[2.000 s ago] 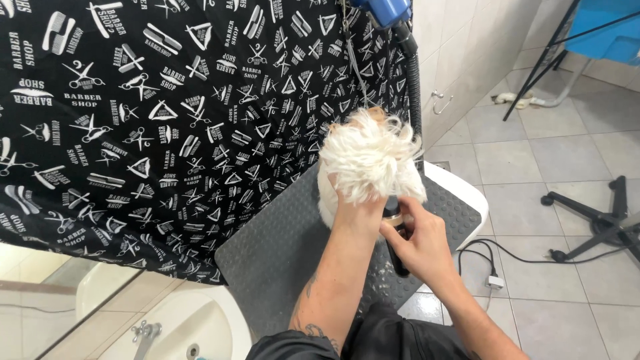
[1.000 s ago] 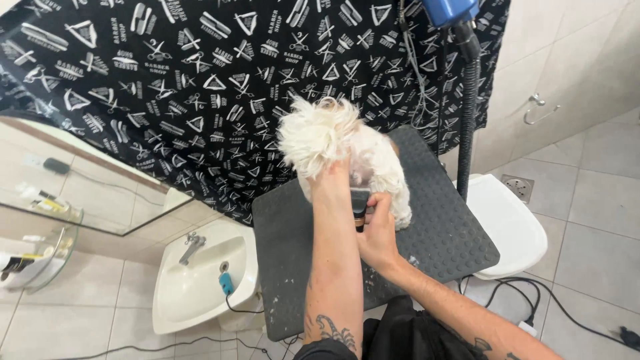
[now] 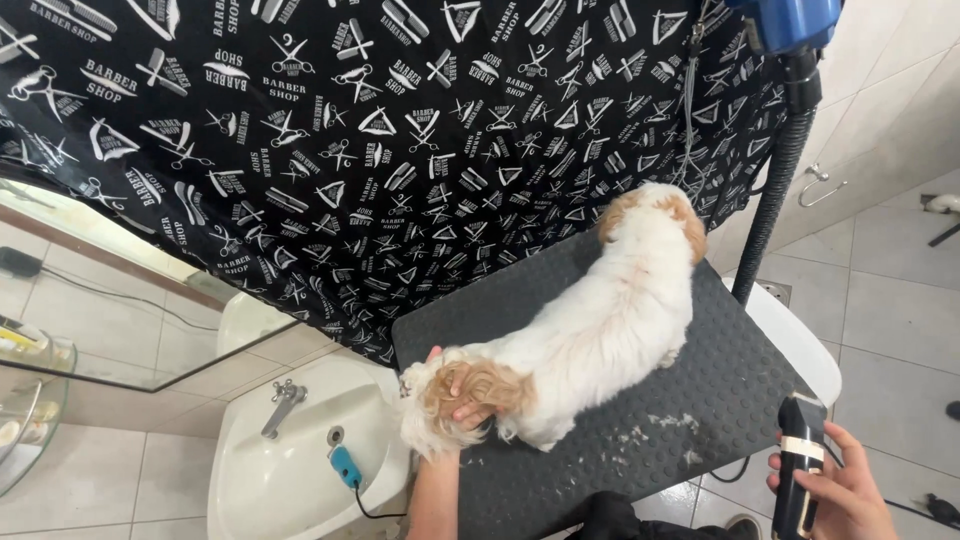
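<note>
A white dog with tan patches [image 3: 600, 322] stands on a black rubber-topped grooming table [image 3: 517, 487], its head at the left edge and its rear toward the back. My left hand [image 3: 465, 405] is at the dog's head, its fingers partly hidden in the tan ear hair; part of it shows behind the head. In my right hand [image 3: 840, 480] is a black electric hair clipper [image 3: 799, 465] with a light band, held upright past the table's right edge, apart from the dog. Loose white hair clippings [image 3: 630, 439] lie on the table near its front.
A washbasin [image 3: 255, 480] with a tap [image 3: 283, 409] adjoins the table's left side; a blue corded device [image 3: 345, 466] rests in it. A black hose [image 3: 776, 195] hangs from a blue machine [image 3: 795, 22] at the right. Wire loops [image 3: 690, 135] hang behind the dog. A white stool seat [image 3: 787, 337] stands beyond.
The dog has turned, its body now stretched across the table with its head at the left. My right hand has moved away from the dog to the right with the clipper.
</note>
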